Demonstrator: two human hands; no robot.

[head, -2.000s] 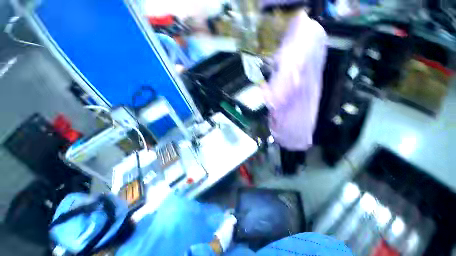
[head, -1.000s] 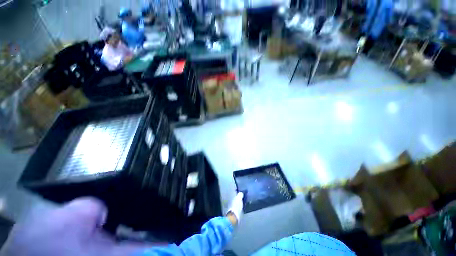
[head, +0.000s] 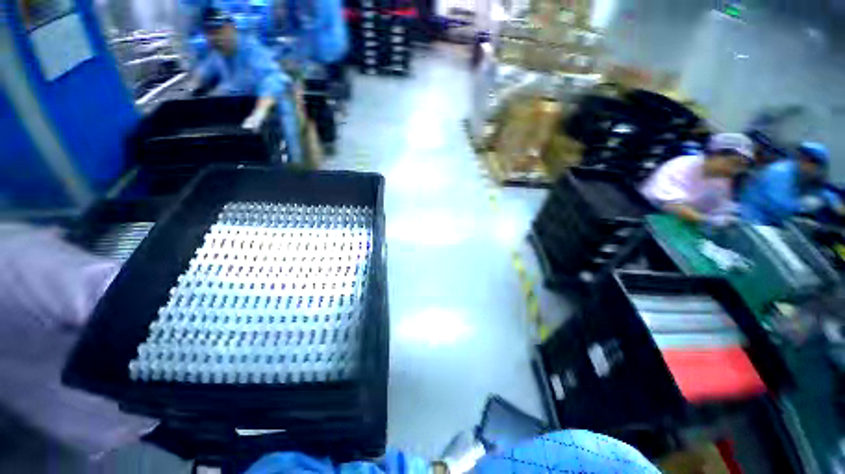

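Observation:
My left hand, in a white glove, is small and blurred at the bottom edge, with a blue sleeve behind it. It is at the left side of a shallow dark tray and appears to grip its rim. Only the tray's far corner shows; blue quilted cloth at the bottom edge hides the rest, so its contents cannot be told. My right hand is not in view.
A black crate of silver finned bars tops a stack at left, beside a person in pink. Black crates, one holding bars and a red sheet, line the right. A floor aisle runs between. People work at both sides.
The view has swung left, with the aisle now ahead and the crate of silver bars nearer the centre. The tray and my left hand sit lower, mostly cut off.

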